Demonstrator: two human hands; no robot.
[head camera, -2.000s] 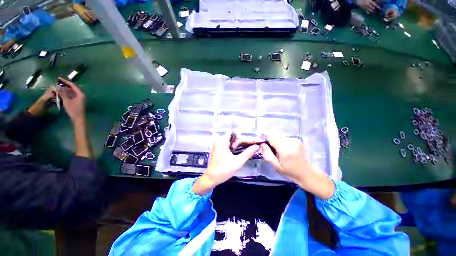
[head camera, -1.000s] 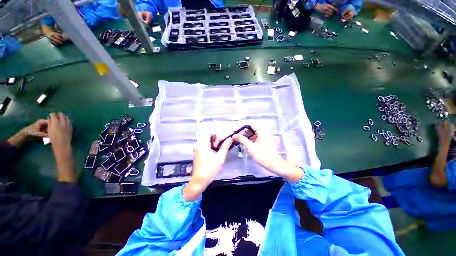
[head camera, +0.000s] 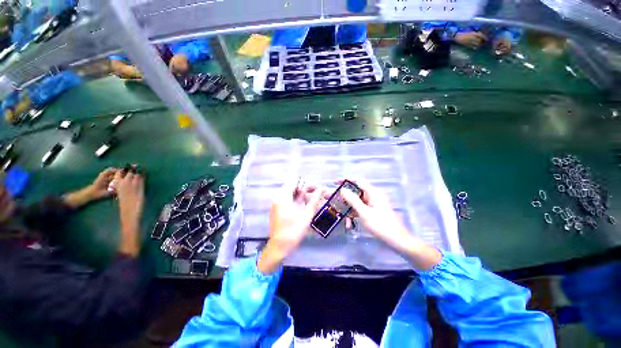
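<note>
A black phone housing (head camera: 337, 209) with a dark square display at its lower end is held tilted above the tray. My right hand (head camera: 373, 216) grips its upper right side. My left hand (head camera: 289, 219) has its fingers at the left edge; the fingertips are blurred. The whitish tray (head camera: 436, 204) with its wrinkled liner lies beneath both hands. Another black housing (head camera: 250, 247) lies in the tray's near left pocket, partly hidden by my left hand.
A heap of dark display units (head camera: 193, 221) lies left of the tray. Small silver rings (head camera: 579, 190) are heaped far right. A grey post (head camera: 170, 85) stands behind at left. A filled tray (head camera: 323, 68) lies across the bench. Another person's hands (head camera: 126, 187) work at left.
The housing has turned from edge-on to face-up, showing the display and inside. My hands stay over the tray. The view has shifted, bringing an overhead shelf into the top.
</note>
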